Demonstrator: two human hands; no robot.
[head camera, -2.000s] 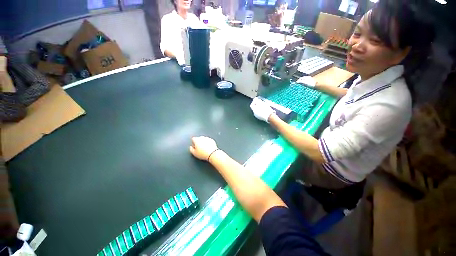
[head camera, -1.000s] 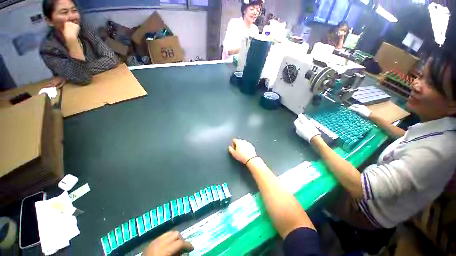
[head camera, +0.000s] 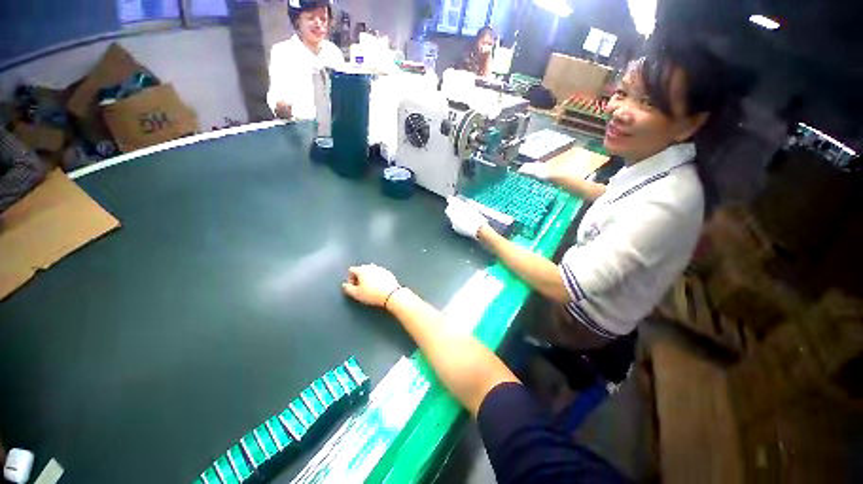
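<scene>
A row of teal-green blocks with pale stripes (head camera: 289, 423) stands side by side near the bench's front edge, running from the bottom of the picture up to the right. My right hand (head camera: 371, 285) rests on the dark green bench top, beyond the far end of the row and apart from it. Its fingers are curled and it holds nothing that I can see; a thin dark band is on the wrist. My left hand is out of the picture.
A worker (head camera: 636, 203) in white gloves stands at the right by a white machine (head camera: 426, 142) and many small teal pieces (head camera: 520, 197). Dark green rolls (head camera: 350, 123) stand beside it. Shiny green film (head camera: 407, 416) covers the bench edge. Flat cardboard (head camera: 57, 227) lies left; another person stands behind.
The view swung left and then back right. My left hand, seen one second ago by the row, has left the picture. My right hand remains on the bench top.
</scene>
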